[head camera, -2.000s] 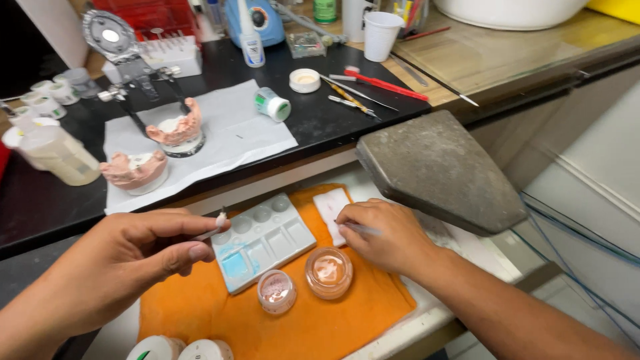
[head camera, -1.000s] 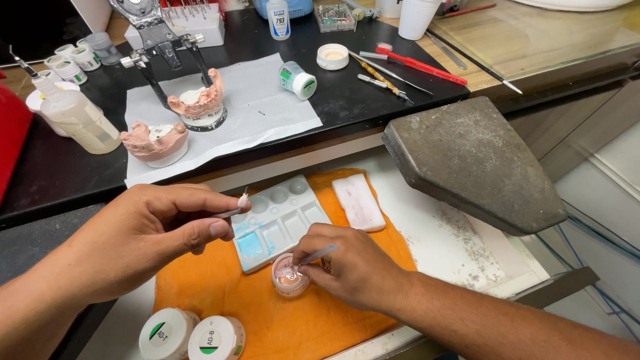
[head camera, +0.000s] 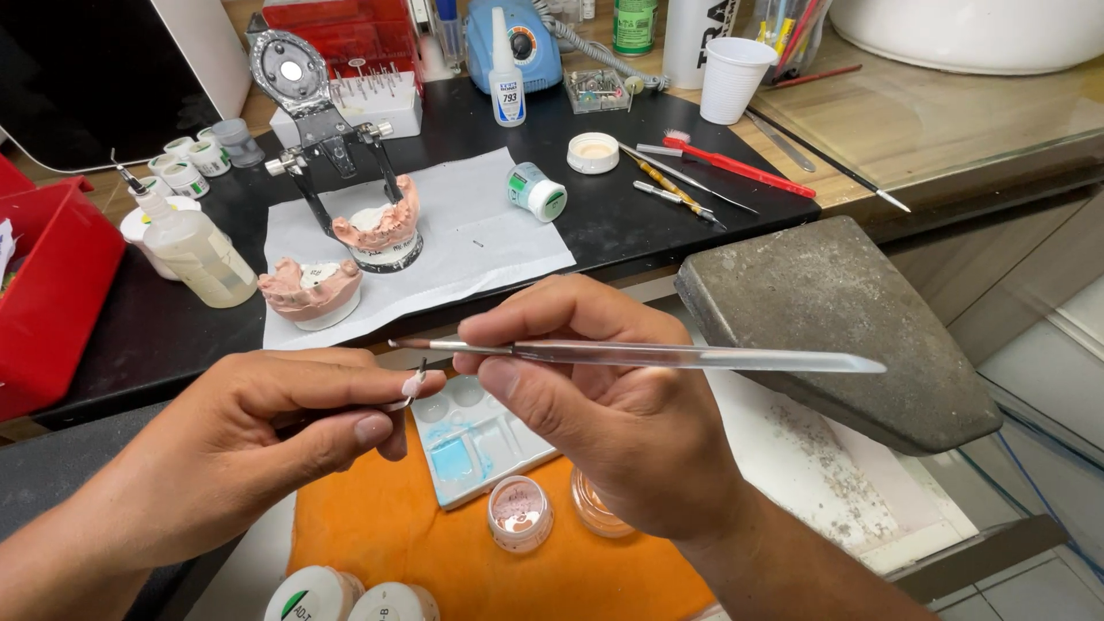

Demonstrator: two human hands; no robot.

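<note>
My left hand (head camera: pixel 293 414) pinches a small metal holder bearing a small whitish-pink dental piece (head camera: pixel 414 384) between thumb and fingers. My right hand (head camera: pixel 604 397) grips a fine brush (head camera: pixel 655 354) with a clear handle, its tip pointing left just above that piece, not clearly touching it. Below the hands, a white mixing palette (head camera: pixel 470 448) with blue liquid lies on an orange cloth (head camera: pixel 388 535). A small open jar of pinkish powder (head camera: pixel 519 513) stands there beside a clear glass dish (head camera: pixel 595 504), partly hidden by my right hand.
Two dental casts, one (head camera: pixel 310 293) loose and one (head camera: pixel 384 224) by an articulator (head camera: pixel 319 112), stand on white paper (head camera: pixel 483 241). A tipped jar (head camera: pixel 536 191), a red toothbrush (head camera: pixel 742 164) and a dropper bottle (head camera: pixel 198 250) are behind. A grey armrest-like slab (head camera: pixel 837 336) juts out at right.
My right hand was at the white pad two seconds ago, then at the powder jar with the brush. It has risen, bringing the brush beside the piece in my left hand.
</note>
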